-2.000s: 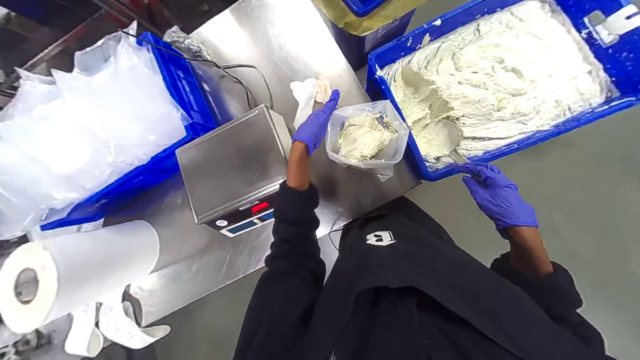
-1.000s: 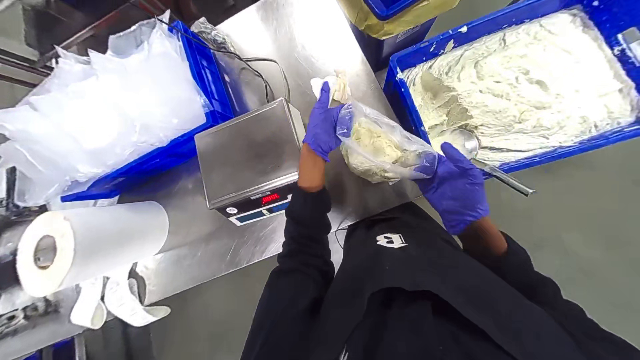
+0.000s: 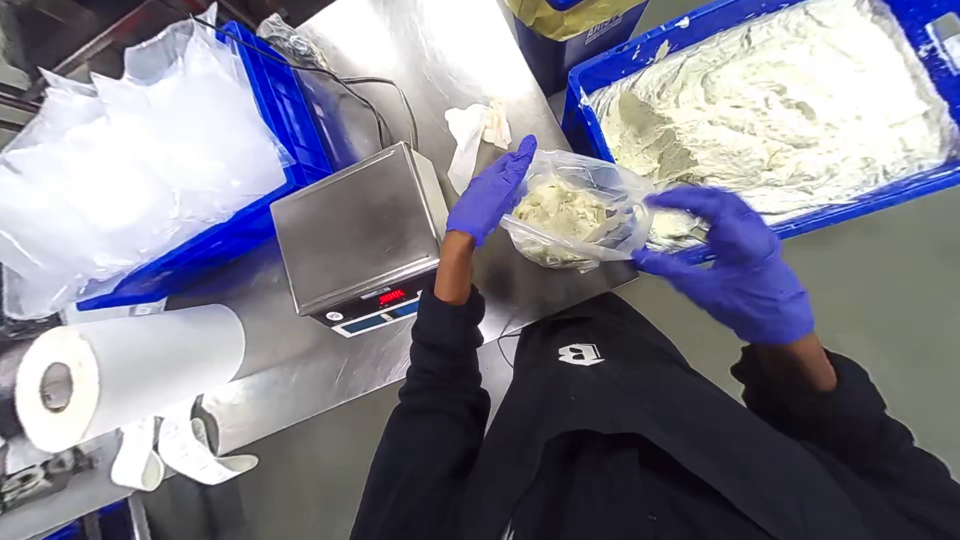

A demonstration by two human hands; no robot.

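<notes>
A clear plastic bag [image 3: 574,214] holding a pale creamy mixture lies at the right edge of the steel table. My left hand [image 3: 495,189], in a purple glove, presses against the bag's left side with straight fingers; whether it grips the film is unclear. My gloved right hand [image 3: 739,259] is at the bag's right edge, thumb and fingers spread around the film there. Left of the bag stands a digital scale [image 3: 360,225] with nothing on its plate. A large blue tub [image 3: 862,202] full of the same-looking mixture is beyond my right hand.
A blue crate [image 3: 289,127] heaped with clear plastic bags [image 3: 135,157] stands on the left. Below it lies a roll of white labels [image 3: 165,360] with a loose strip. A crumpled white cloth or paper [image 3: 469,139] and black cables [image 3: 397,90] are on the steel table [image 3: 330,382].
My right hand first held the metal scoop in the tub, then came to the bag while the scoop stayed at the tub's edge. Since then, the bag's right side has opened out.
</notes>
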